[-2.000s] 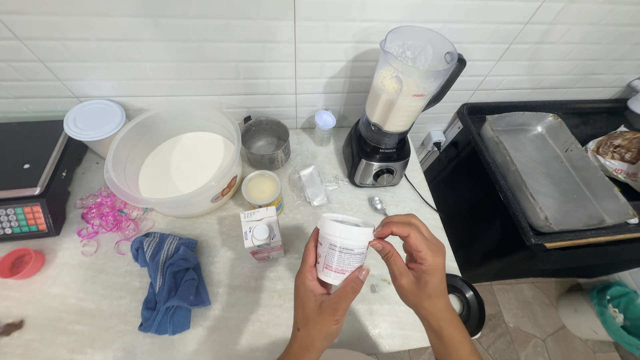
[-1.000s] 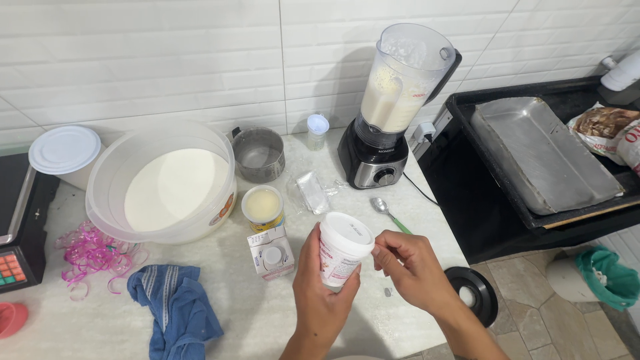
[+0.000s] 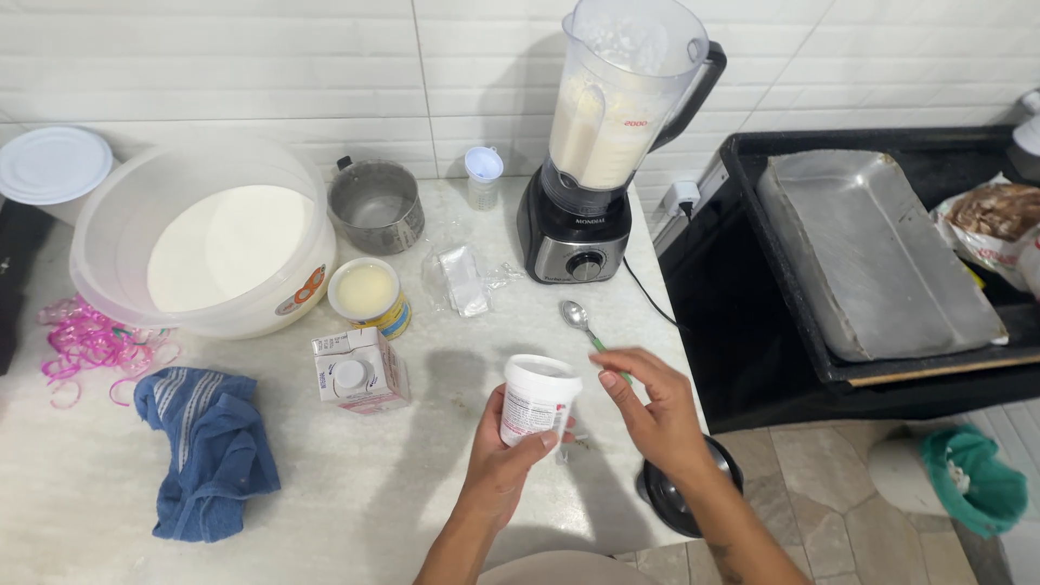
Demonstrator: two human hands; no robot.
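Observation:
My left hand (image 3: 512, 463) is wrapped around a white plastic tub (image 3: 536, 406) with red print, held upright over the counter. To its right, my right hand (image 3: 650, 398) is apart from the tub, with thumb and forefinger at the green handle of a metal spoon (image 3: 575, 315); whether they touch it I cannot tell. The spoon's bowl points toward the blender (image 3: 587, 236), whose jug holds a pale creamy mixture. Left of the tub are a milk carton (image 3: 361, 374), an open can of pale cream-coloured contents (image 3: 366, 294) and a crumpled clear plastic wrapper (image 3: 465, 280).
A big clear plastic bowl of white liquid (image 3: 203, 244), a metal pot (image 3: 375, 207), a small lidded bottle (image 3: 483, 175), a blue towel (image 3: 207, 455) and pink ribbons (image 3: 101, 345) are on the counter. A black lid (image 3: 691, 487) lies near its edge; a baking pan (image 3: 886, 252) is at right.
My right hand has moved off the tub's rim to the right, toward the spoon. The tub stays in my left hand.

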